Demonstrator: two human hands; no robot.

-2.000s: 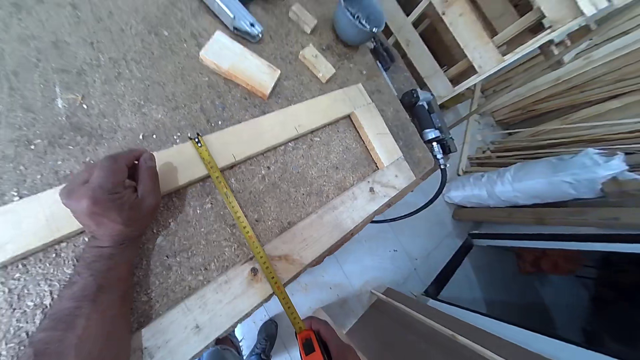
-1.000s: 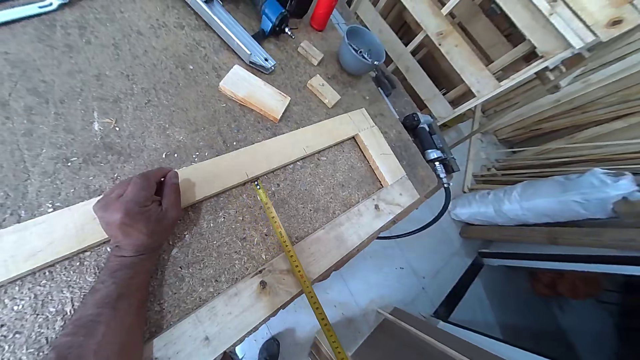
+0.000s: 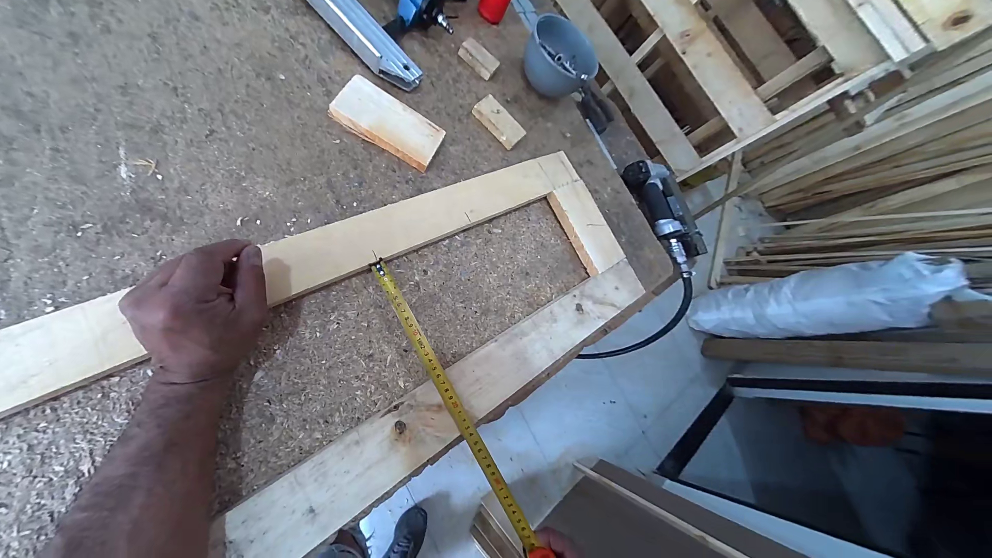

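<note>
A frame of pale wooden boards lies on the particleboard bench top. My left hand (image 3: 198, 310), fingers curled, rests on the upper board (image 3: 333, 252); whether it grips anything is hidden. At the bottom edge, my right hand (image 3: 559, 542) is on the orange case (image 3: 541, 552) of a tape measure, mostly out of view. The yellow tape blade (image 3: 442, 380) stretches across the lower board (image 3: 418, 418), its hooked end at the inner edge of the upper board beside a pencil mark. A short crosspiece (image 3: 585, 225) joins the two boards at the right.
Wood offcuts (image 3: 387, 120), a grey bucket (image 3: 559, 54) with small metal items and a metal-railed tool (image 3: 368, 39) occupy the far side. An air tool (image 3: 663, 205) with a black hose hangs at the bench's right edge. Beyond are pallets (image 3: 713, 70) and stacked wood strips (image 3: 876, 201).
The tape's hooked end lay over the upper board's far edge two seconds ago; it is now at that board's inner edge. My left hand stays on the board.
</note>
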